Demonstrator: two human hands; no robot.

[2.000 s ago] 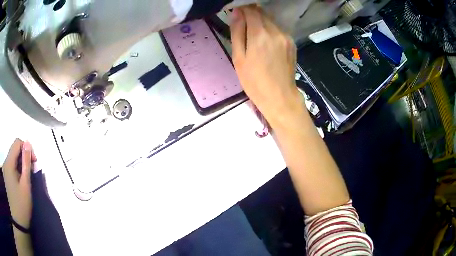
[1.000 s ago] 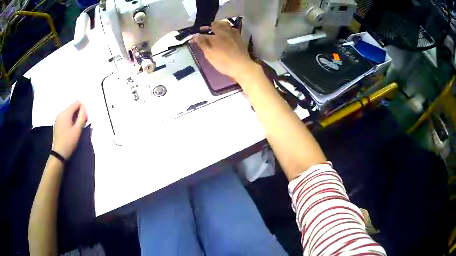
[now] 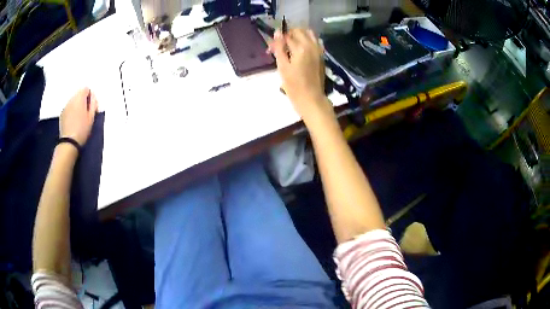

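My right hand [image 3: 300, 69] is raised just right of the smartphone, with a thin dark object [image 3: 284, 25] sticking up from its fingertips; blur hides what it is. The smartphone [image 3: 246, 47] lies on the white machine table [image 3: 181, 130] with a dark reddish screen. My left hand [image 3: 78, 116] rests at the table's left side by the navy cloth [image 3: 87, 163], fingers together; whether it grips anything is hidden. The needle area [image 3: 158, 35] of the sewing machine is at the upper left, blurred. A small dark fabric scrap [image 3: 209, 54] lies left of the phone.
A black-covered stack [image 3: 377, 57] with a blue oval item [image 3: 428, 37] lies at the right. Black handles [image 3: 339, 81] show beside it. A yellow metal bar [image 3: 410, 105] runs along the table's right end. Dark cloth [image 3: 446, 181] fills the lower right. A fan [image 3: 482, 18] is at the upper right.
The view has tilted down and back. My right hand has moved off the phone to its right and now shows a thin dark object. The phone screen has dimmed from pink. My left hand has stayed by the cloth.
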